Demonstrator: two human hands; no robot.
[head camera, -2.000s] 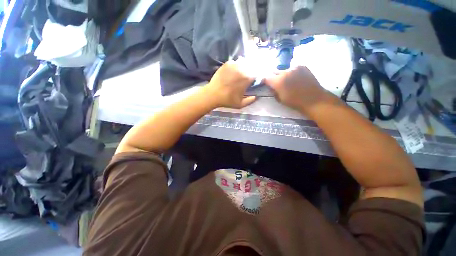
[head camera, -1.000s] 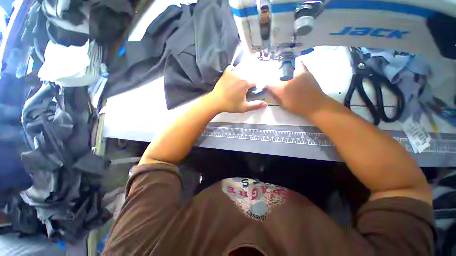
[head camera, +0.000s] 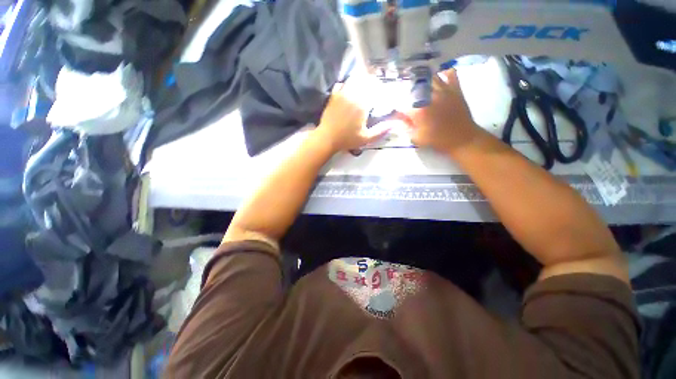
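Note:
A dark grey garment piece (head camera: 285, 81) lies on the white table left of the needle, and its edge runs under my left hand. My left hand (head camera: 347, 118) is beside the presser foot, with its fingers on a dark edge of the cloth. My right hand (head camera: 442, 118) is just right of the needle area, thumb and fingers close to the left hand's, at the same edge. The sewing machine (head camera: 519, 37) with "JACK" lettering stands above both hands. Bright light washes out the needle, and the cloth between the fingertips is mostly hidden.
Black scissors (head camera: 545, 122) lie right of my right hand. Pale blue-grey scraps (head camera: 593, 89) and a white label (head camera: 608, 181) lie farther right. A printed ruler (head camera: 393, 191) runs along the table's front edge. A crumpled grey pile (head camera: 81, 200) with a white bundle (head camera: 96, 100) is at the left.
The view has shifted slightly. Both hands stay close together at the needle area, with small changes in finger position. The dark cloth edge between them shows less clearly.

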